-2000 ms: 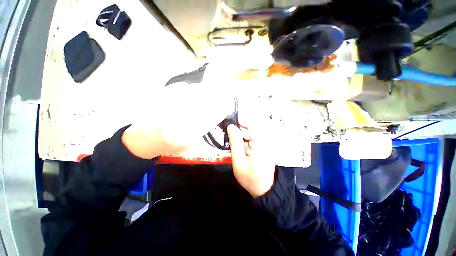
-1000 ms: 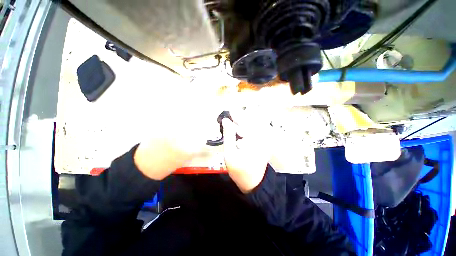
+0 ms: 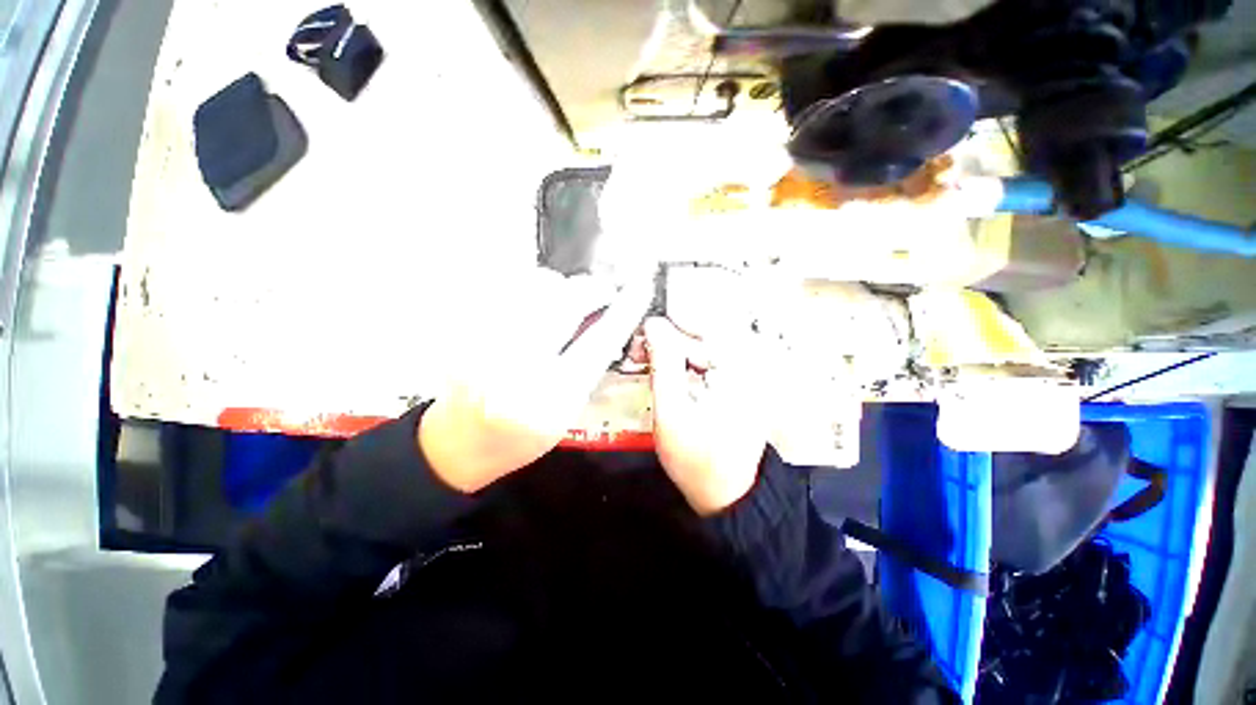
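Observation:
A black pouch panel (image 3: 572,221) lies on the machine table, its right side lost in the glare by the needle area. A short piece of narrow black strip (image 3: 658,292) runs down from the glare to my fingertips. My left hand (image 3: 517,400) is left of the strip, its fingers washed out and pointing towards it; its grip cannot be told. My right hand (image 3: 700,434) is just right of it, fingers bent in and pinching at the strip's lower end. The presser foot and needle are hidden by glare.
Flat black panels (image 3: 248,142) and a looped black piece (image 3: 338,53) lie at the table's far left. The sewing machine's dark round fittings (image 3: 882,131) and blue hose (image 3: 1171,225) are at upper right. A blue crate (image 3: 1167,551) with black work stands at lower right.
The view has shifted back from nearer the machine head. The black panel now shows beside the glare; the curved dark strip between my hands is now mostly hidden. My hands stay close together.

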